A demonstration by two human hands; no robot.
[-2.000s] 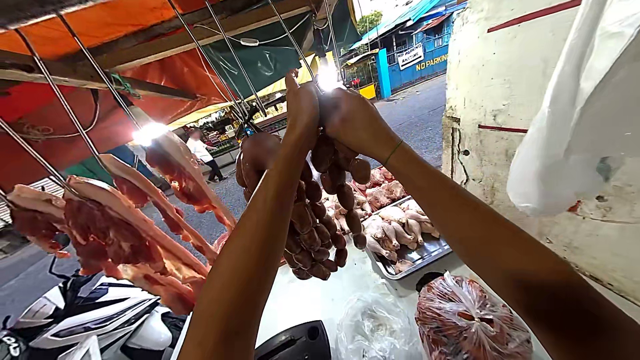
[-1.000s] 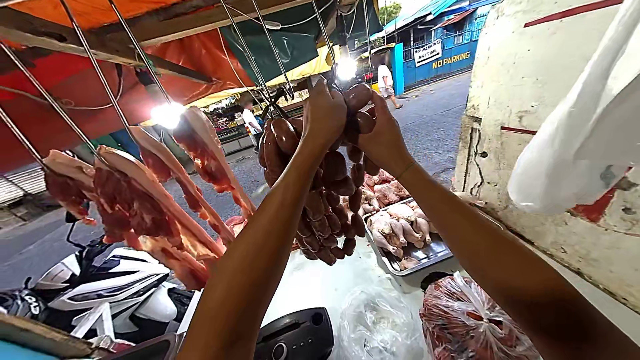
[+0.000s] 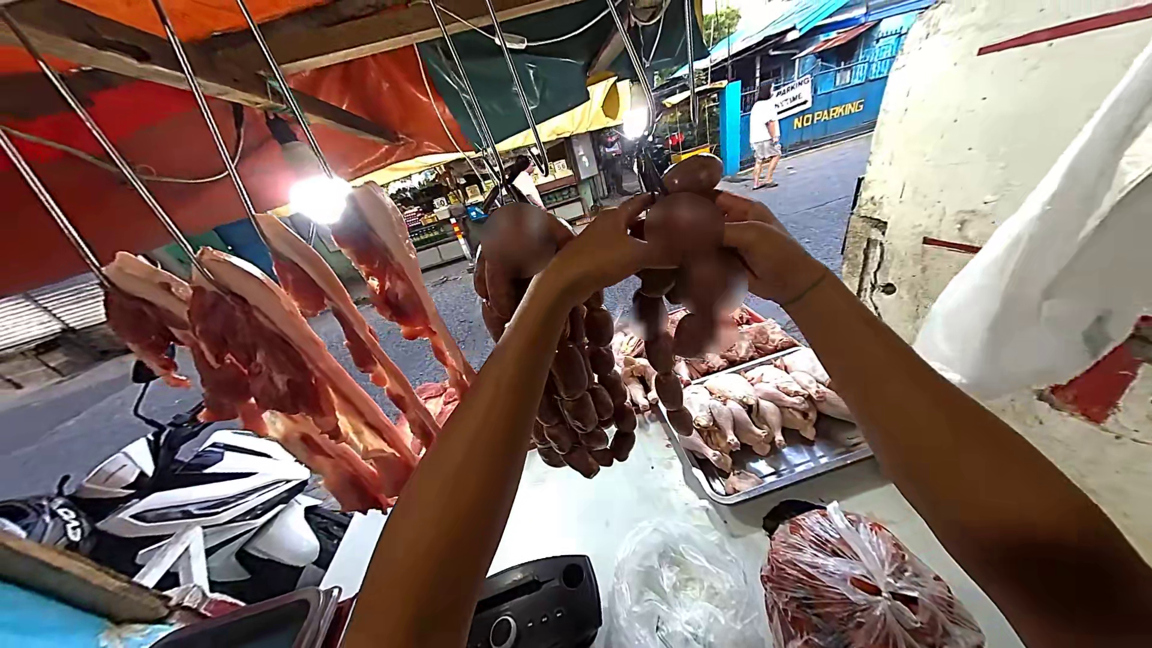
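Observation:
Bunches of dark linked sausages (image 3: pixel 576 387) hang from metal hooks at the middle of the head view. My left hand (image 3: pixel 607 243) grips the left side of the upper sausages in the right-hand bunch (image 3: pixel 688 225). On that bunch's right side, my right hand (image 3: pixel 765 247) holds on with bent fingers. Part of the bunch is blurred, so the fingertips are not fully visible. A short string of links (image 3: pixel 664 360) dangles below my hands. Slabs of raw meat (image 3: pixel 279 333) hang from long metal hooks (image 3: pixel 193 99) at the left.
Below is a white counter (image 3: pixel 576 517) with a metal tray (image 3: pixel 720 490) of raw chicken pieces, a clear plastic bag (image 3: pixel 684 585), a tied bag of red meat (image 3: pixel 864 585) and a black device (image 3: pixel 540 603). A lit bulb (image 3: pixel 319 198) hangs at left; a wall (image 3: pixel 909 162) stands at right.
My hands have moved apart and lower, from above the sausages to either side of the right-hand bunch. A short string of links now hangs separately from the larger bunch.

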